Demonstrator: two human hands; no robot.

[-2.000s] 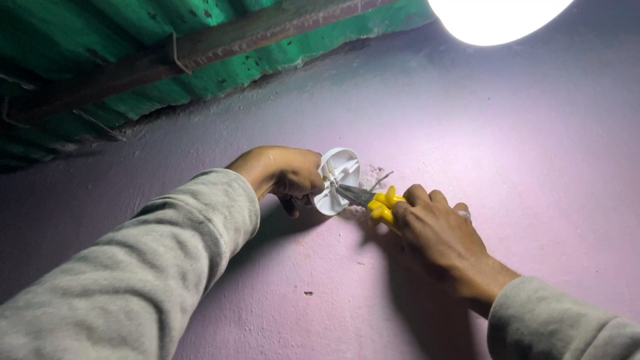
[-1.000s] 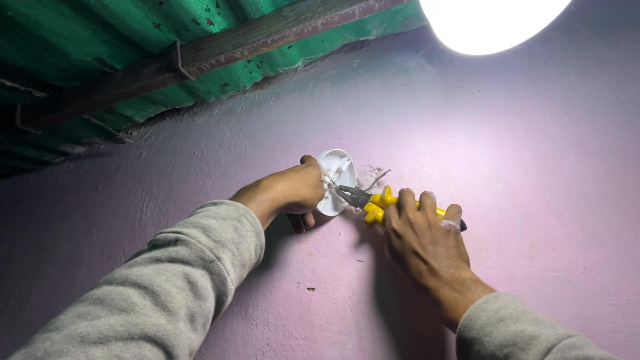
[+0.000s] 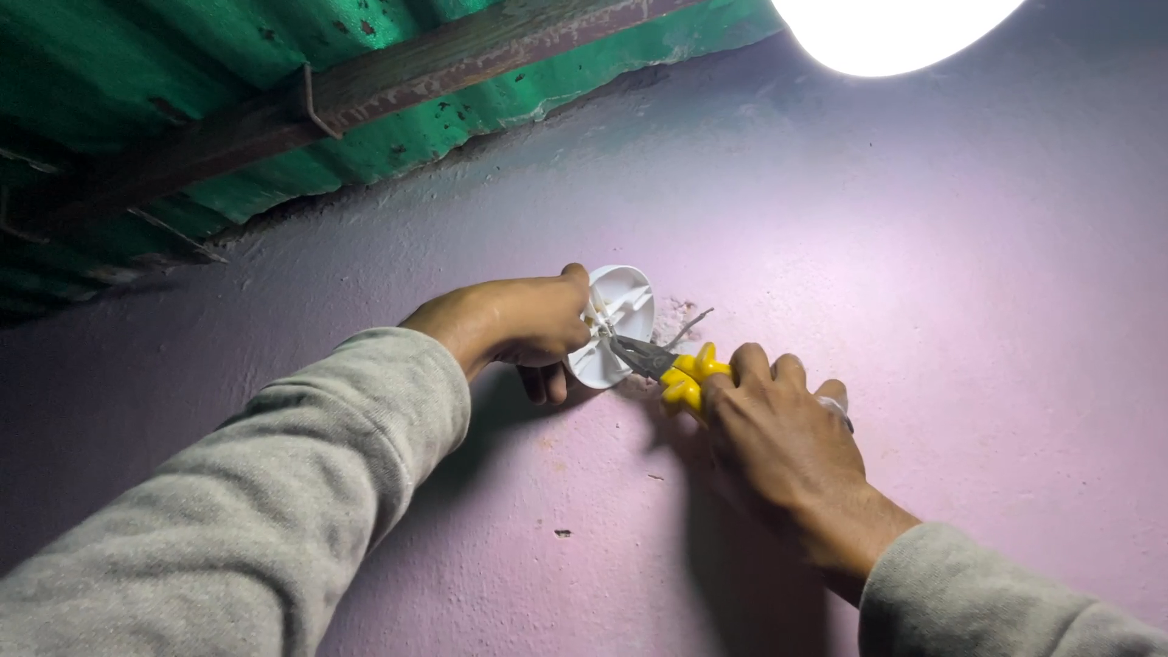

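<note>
My left hand (image 3: 525, 324) holds a round white plastic fitting (image 3: 628, 299) by its left side, with its ribbed inside facing the camera. Yellow-handled pliers (image 3: 689, 376) are in my right hand (image 3: 780, 433), and their dark jaws reach into the middle of the fitting. What the jaw tips touch is too small to tell. Behind the tool, a grey wire (image 3: 691, 328) sticks out from a chipped patch of the wall, up and to the right. My left fingertips are partly hidden behind the fitting.
The pink painted wall (image 3: 566, 584) stands behind both hands. Over it, at the upper left, are green corrugated roofing sheets (image 3: 219, 55) and a brown beam (image 3: 401, 82) with a bent metal hook (image 3: 313, 105). A bright white lamp (image 3: 899, 27) hangs at the upper right.
My right hand has shifted its grip on the pliers since one second ago, when more of the handles showed past the fingers. The jaws stay at the middle of the fitting, which my left hand still holds.
</note>
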